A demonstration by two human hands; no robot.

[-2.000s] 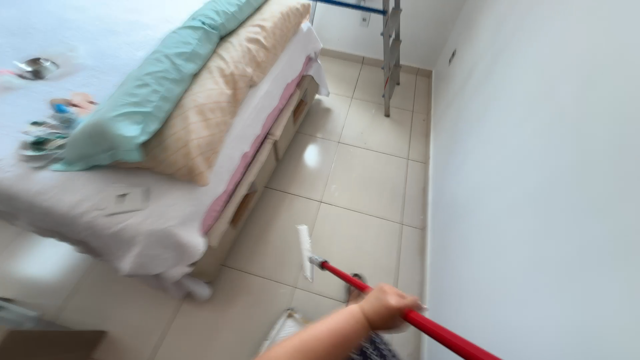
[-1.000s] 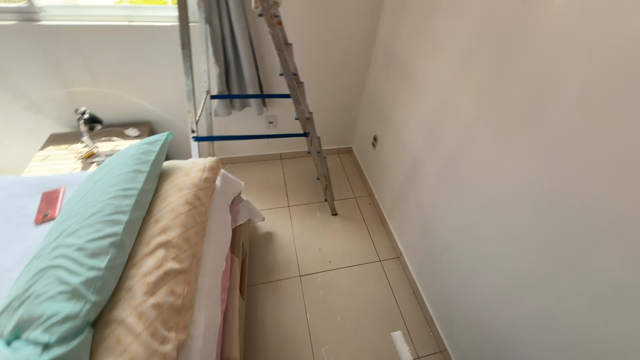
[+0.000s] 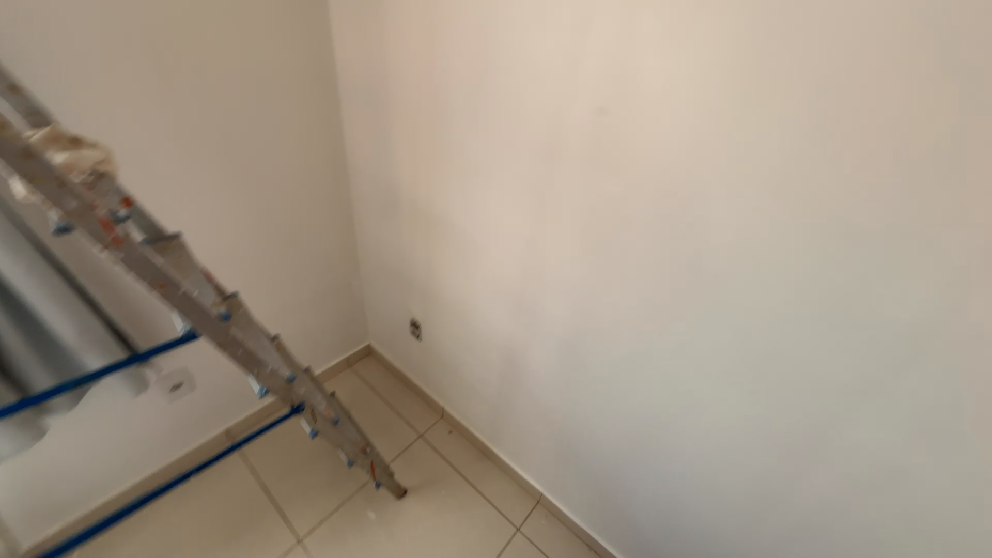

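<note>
Neither my left hand nor my right hand shows in the head view at this moment, so what they hold cannot be seen. A metal stepladder (image 3: 225,333) with blue crossbars leans across the left side, its foot on the tiled floor (image 3: 434,496) near the corner. A crumpled pale cloth or bag (image 3: 74,155) hangs on its upper part. The plain light wall (image 3: 659,256) fills the right side. The picture is somewhat blurred.
Grey curtains (image 3: 54,325) hang behind the ladder at the left. A wall outlet (image 3: 177,384) is beside them, and another small socket opening (image 3: 415,329) is low on the right wall. A beige baseboard (image 3: 480,442) runs along the floor edge.
The view has swung up and right, toward the corner. My hand and the red pole, seen two seconds ago, are out of view, as are the bed and pillows.
</note>
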